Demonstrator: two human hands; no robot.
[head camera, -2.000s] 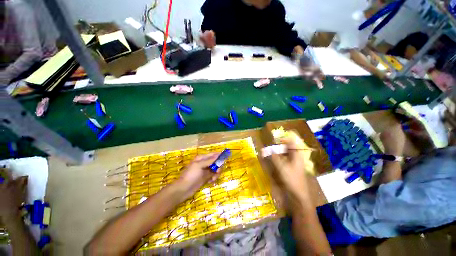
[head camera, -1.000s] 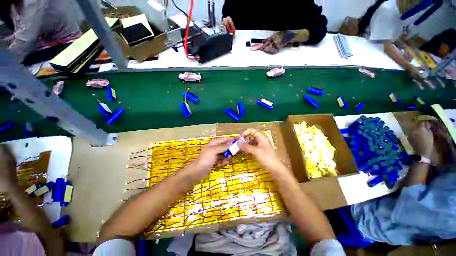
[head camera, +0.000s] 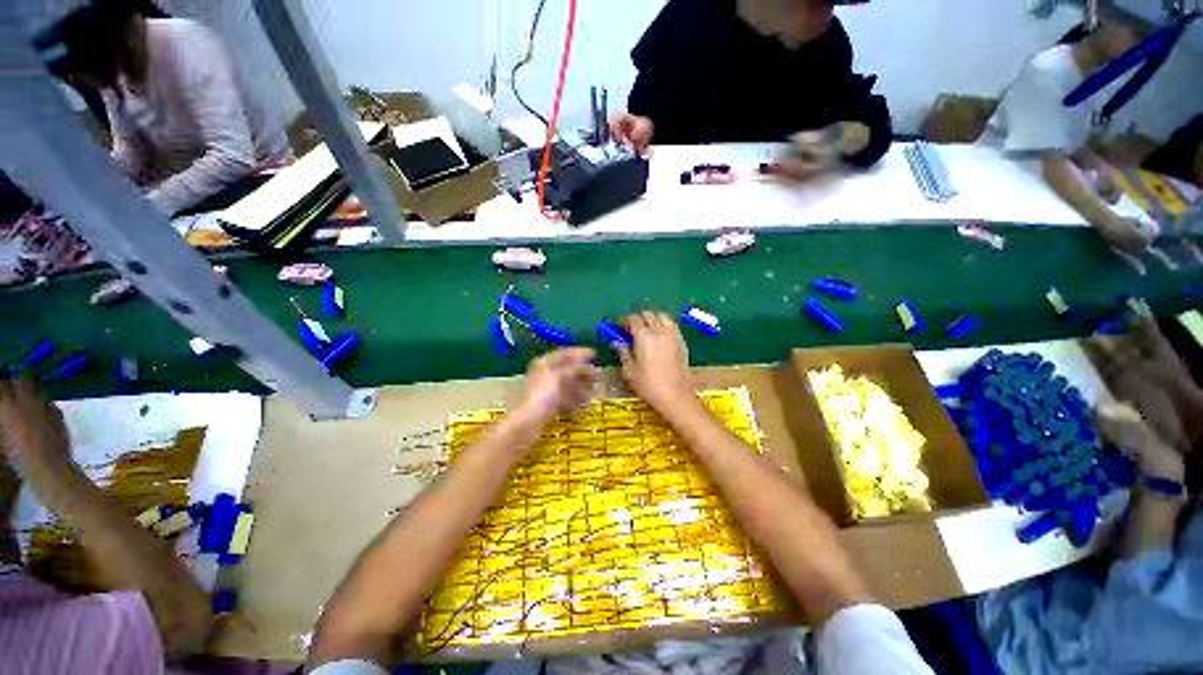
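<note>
My left hand (head camera: 563, 384) is slightly blurred above the panel's far edge, with fingers apart and nothing visible in it. My right hand (head camera: 657, 356) reaches to the belt's near edge, its fingers at a blue battery cell (head camera: 614, 335). The hand partly hides this cell, and whether it is gripped cannot be told. Another blue cell (head camera: 550, 334) lies on the belt just beyond my left hand. The amber taped panel (head camera: 607, 514) with dark grid lines lies below my forearms, lead wires (head camera: 420, 468) sticking out at its left edge.
A brown box of cream pads (head camera: 873, 442) stands right of the panel, beside a heap of blue cells (head camera: 1036, 429). The green belt (head camera: 778, 264) carries scattered blue cells and pink-wrapped parts (head camera: 519, 259). A metal post (head camera: 198, 284) rises at the left. People work opposite and on both sides.
My hands have separated and moved forward from over the panel to the belt's near edge. The cell and pale piece are no longer in them. A blue cell now lies on the belt beyond my left hand.
</note>
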